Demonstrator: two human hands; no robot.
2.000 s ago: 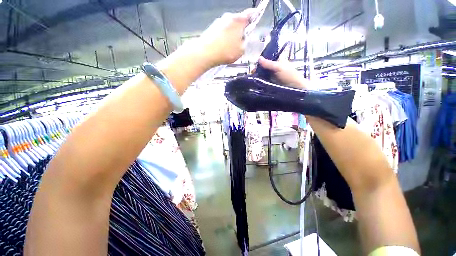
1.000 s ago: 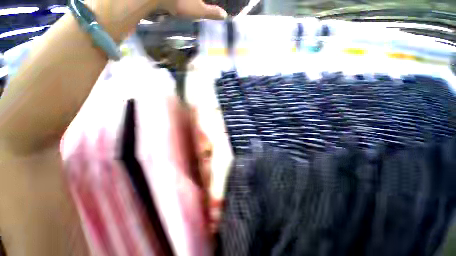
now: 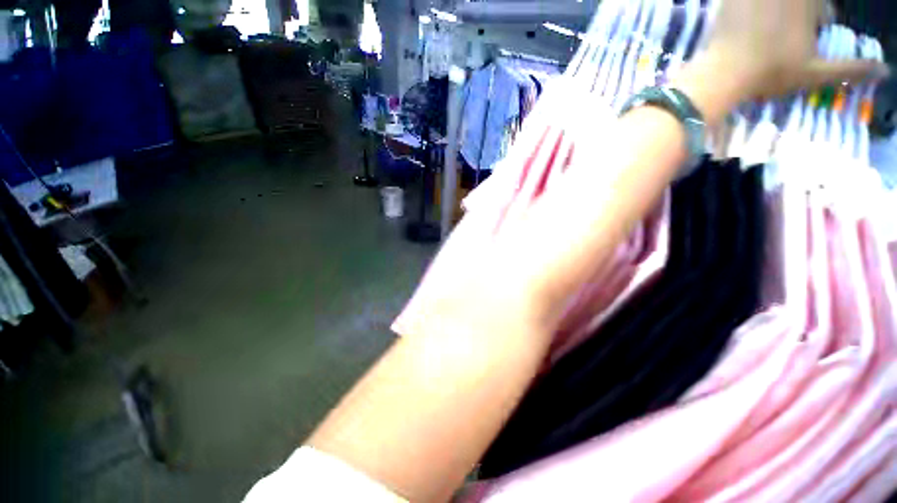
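My left hand [image 3: 767, 49], with a bracelet at the wrist, reaches to the upper right over white hangers [image 3: 629, 49]. It is blurred and cut by the top edge, so its grip is unclear. Pink tops [image 3: 826, 285] hang on both sides of several plain black garments [image 3: 713, 255]. My forearm covers part of the pink tops. Small orange and green spots show at the hanger necks on the right. My right hand is out of the picture.
Green-grey floor lies on the left, with a castor [image 3: 146, 413] at lower left. A white bucket [image 3: 392, 201] and a dark stand fan [image 3: 423, 108] stand further back. Light blue shirts [image 3: 492, 108] hang behind. Dark garments [image 3: 29, 246] are at the left edge.
The view has swung from the striped garments to the pink and black ones. My right hand and the black blower, seen two seconds ago, are out of view. My left arm now reaches rightward.
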